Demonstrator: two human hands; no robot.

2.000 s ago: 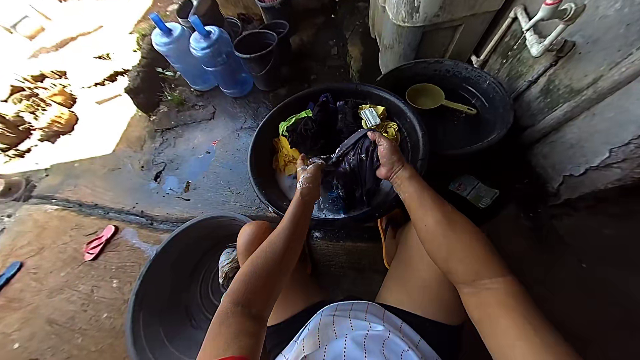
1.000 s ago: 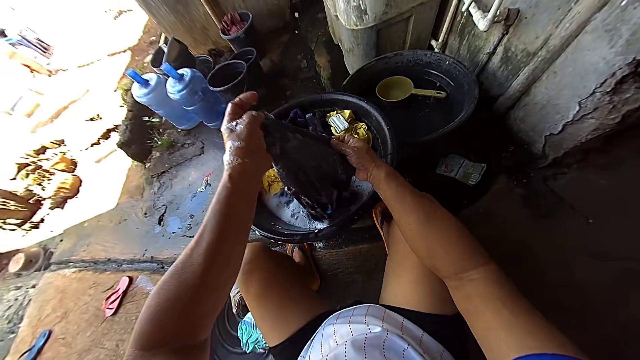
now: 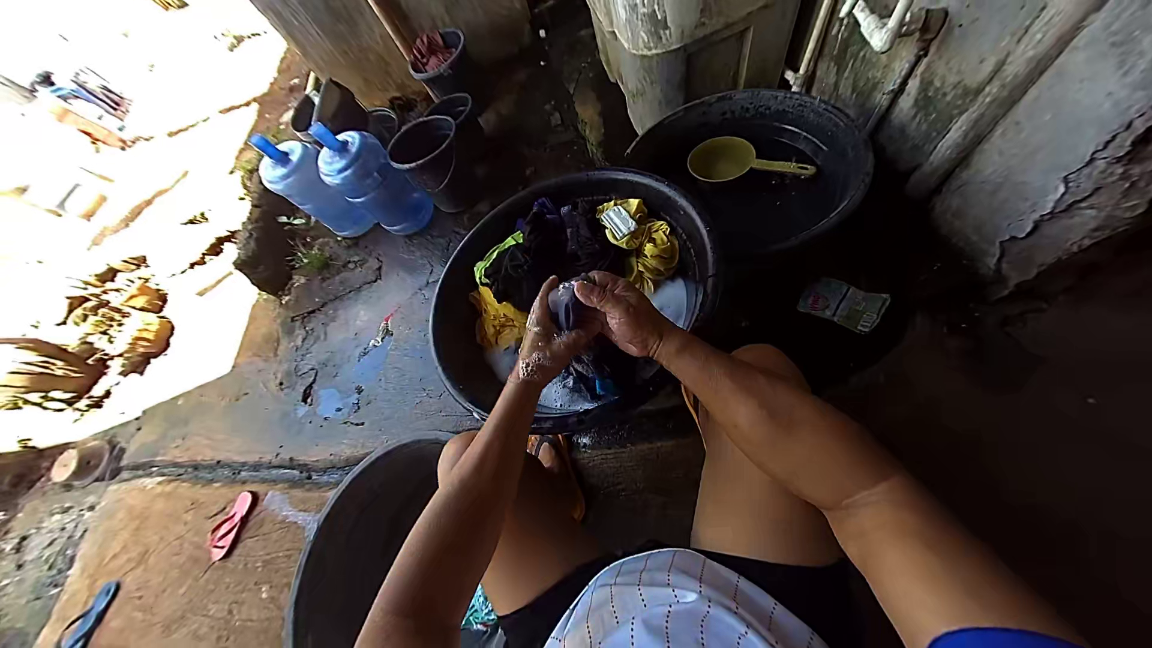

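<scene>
A dark wet cloth (image 3: 567, 304) is bunched between my two hands above a round black plastic basin (image 3: 452, 270). My left hand (image 3: 551, 337) grips it from the left, with suds on the wrist. From the right, my right hand (image 3: 625, 315) closes on the same cloth. Below and around them in the basin lie dark clothes (image 3: 540, 252), a yellow garment (image 3: 652, 252) with a pale, silvery item (image 3: 619, 221) on it, another yellow cloth (image 3: 498, 321) and soapy water (image 3: 567, 396). How far the held cloth hangs down is partly hidden.
Behind at right, a second black basin (image 3: 846, 180) holds a yellow dipper (image 3: 723, 159). A printed packet (image 3: 844, 304) lies on the ground. Two blue water jugs (image 3: 364, 175) and dark buckets (image 3: 423, 148) stand back left. Another large basin (image 3: 310, 558) is beside my left leg; a pink flip-flop (image 3: 231, 525) lies farther left.
A second ago the dark cloth was spread between my raised left hand and my right hand. Now both hands are close together, lower over the basin, with the cloth bunched up.
</scene>
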